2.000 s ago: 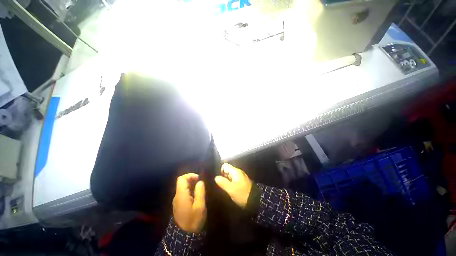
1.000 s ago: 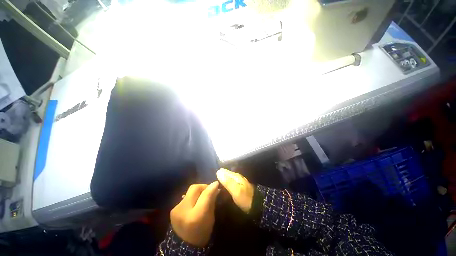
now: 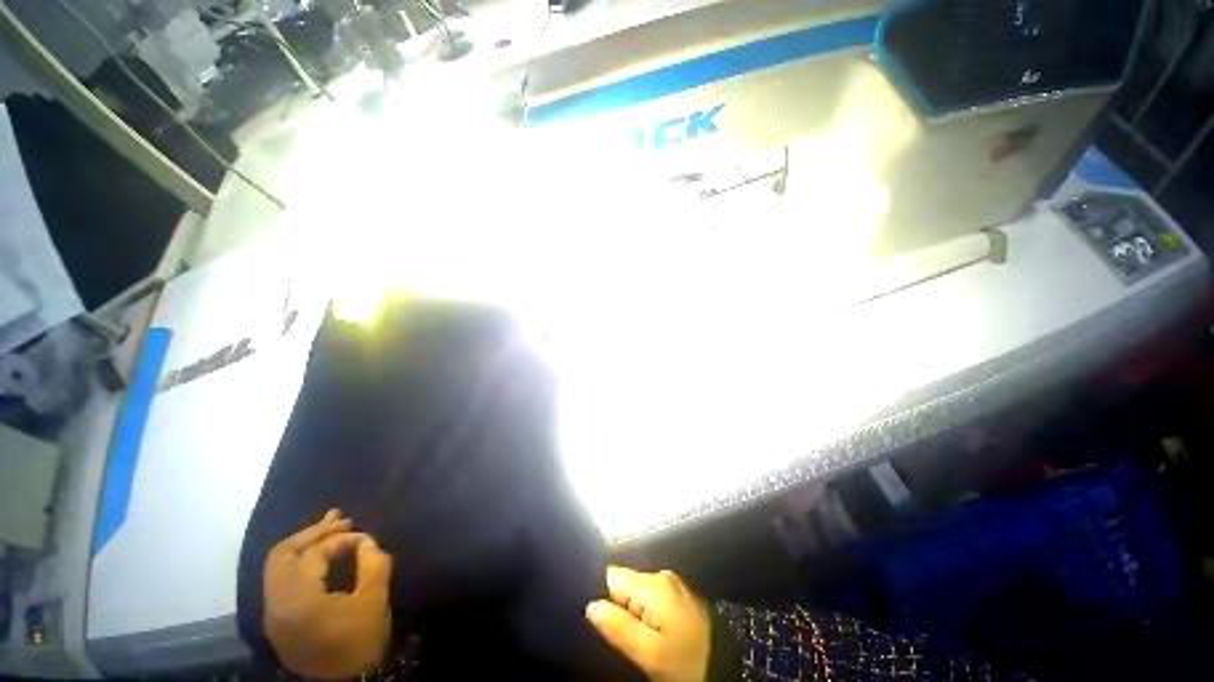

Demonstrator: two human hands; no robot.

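A dark garment piece [image 3: 453, 453] lies on the white machine table left of the needle area and hangs over its front edge. My left hand [image 3: 329, 597] is over the cloth's lower left part, thumb and finger curled towards each other; whether cloth is between them is unclear. My right hand [image 3: 652, 620] pinches the cloth's right edge just below the table edge. The cream sewing machine head [image 3: 825, 160] has a blue stripe and lettering. White glare hides the needle and presser foot.
The control panel [image 3: 1125, 240] is at the table's right end. A blue crate [image 3: 1012, 560] stands below at right, with red items beyond it. Thin rods and wires rise behind the machine. White and dark cloth hangs at the far left.
My hands were close together at the cloth's right edge and are now apart, the left one moved left over the cloth. The view has tilted up, showing more of the machine head.
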